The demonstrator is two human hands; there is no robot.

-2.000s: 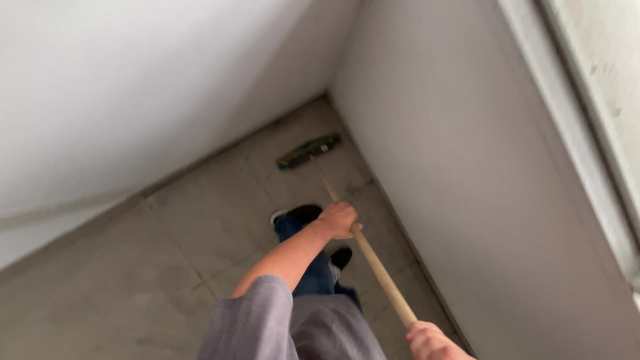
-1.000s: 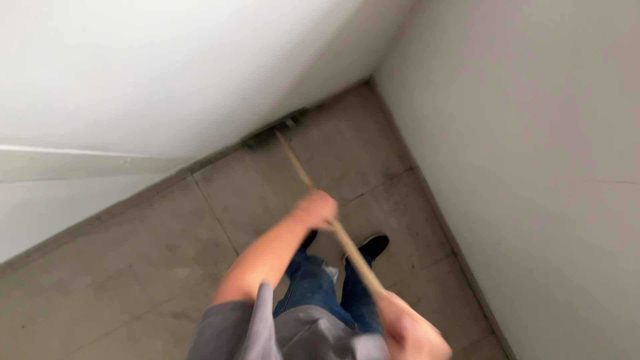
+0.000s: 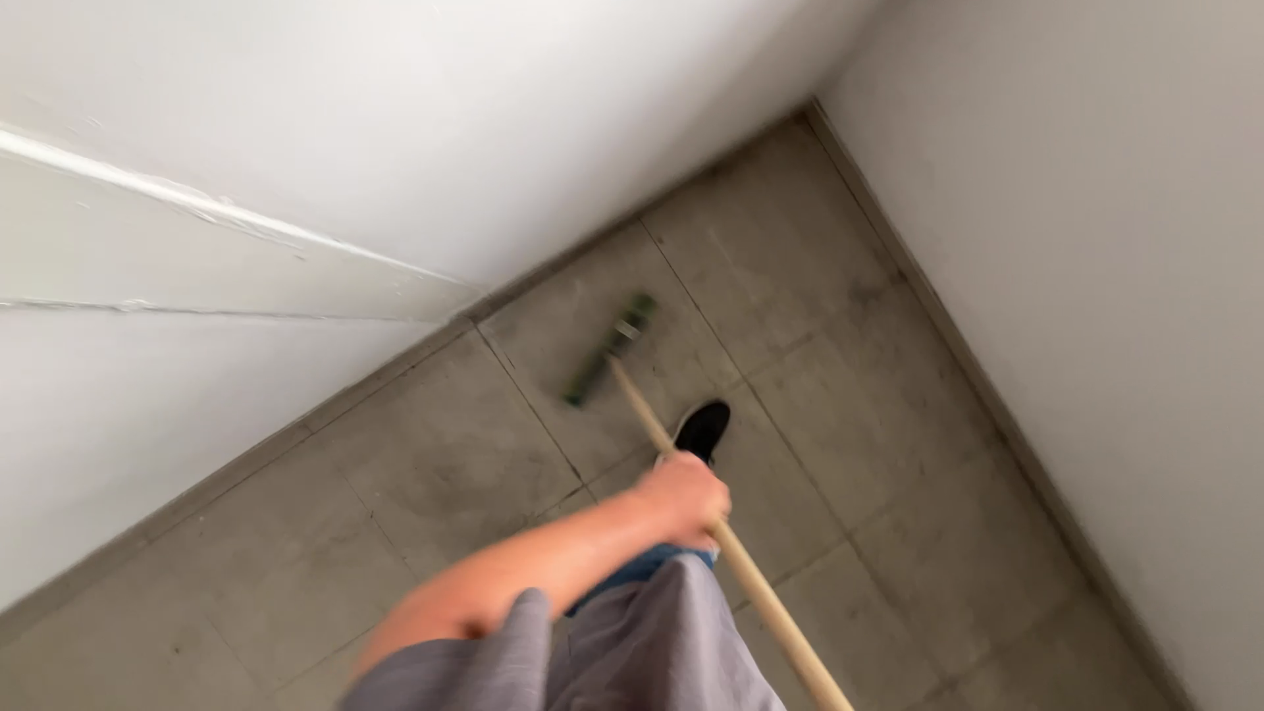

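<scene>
A push broom with a narrow green head point(image 3: 590, 370) rests on or just over the grey floor tiles, blurred by motion. Its pale wooden handle point(image 3: 765, 597) runs down and to the right, out of the bottom edge of the view. My left hand point(image 3: 689, 497) is closed round the handle about midway along the visible part, close to my black shoe. My right hand is outside the frame, so its hold on the handle's upper end is hidden.
White walls meet at a corner point(image 3: 812, 104) beyond the broom, with a dark baseboard point(image 3: 948, 331) along the floor. A ledge-like strip point(image 3: 247, 232) crosses the left wall. My black shoe point(image 3: 703, 427) stands on the tiles point(image 3: 444, 464) near the handle.
The broom head has come away from the foot of the left wall, onto the tiles, and has turned. My right hand, on the handle in both earlier frames, has left the view.
</scene>
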